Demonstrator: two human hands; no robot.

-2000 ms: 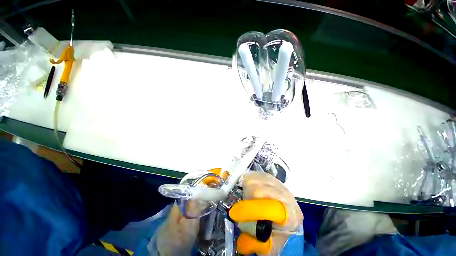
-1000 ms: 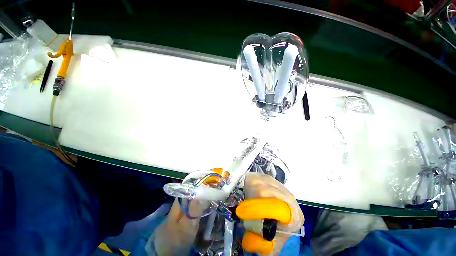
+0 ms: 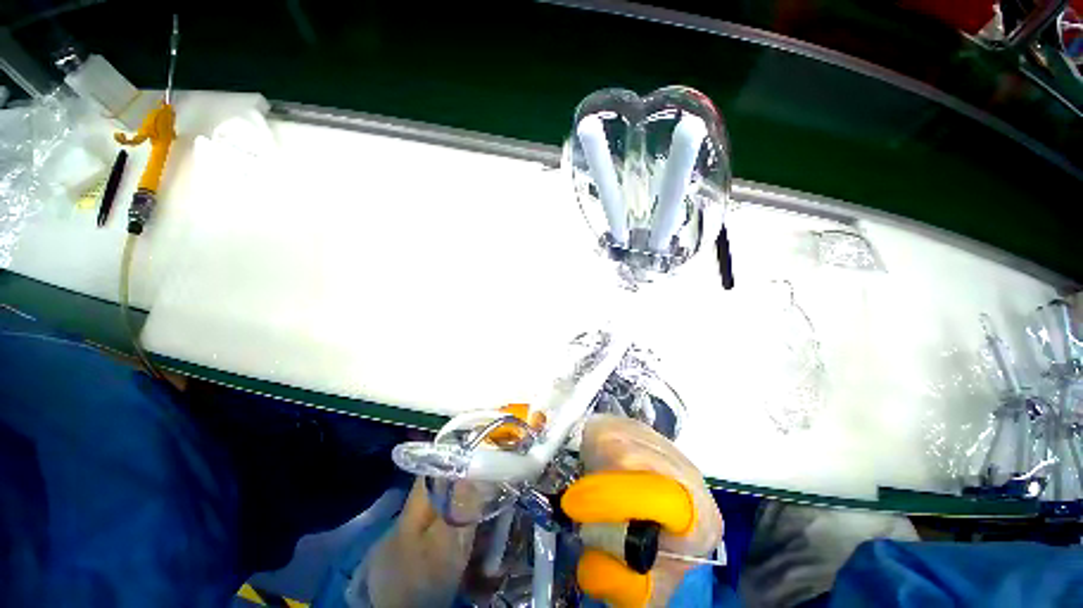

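Observation:
A clear figure of joined oval bubbles with white inner tubes lies partly on the bench's near edge and partly over my lap. My left hand, in a pale glove, holds it from the left; an orange fingertip shows through the clear shell. My right hand, gloved with orange finger cots, is at the joint and grips a small tool with a black round end. The tool's tip is hidden. Two clear upright bubbles with white tubes stand out at the bench's far edge; glare hides whether they join the figure.
An orange air gun with a hose and a black pen-like stick lie at left. Another dark stick lies right of the far bubbles. Bagged clear parts lie at right. People's blue sleeves are on both sides.
The view has shifted slightly. My hands stay at the same joint, with the right hand a little lower than two seconds ago. The blue sleeve at left has moved slightly.

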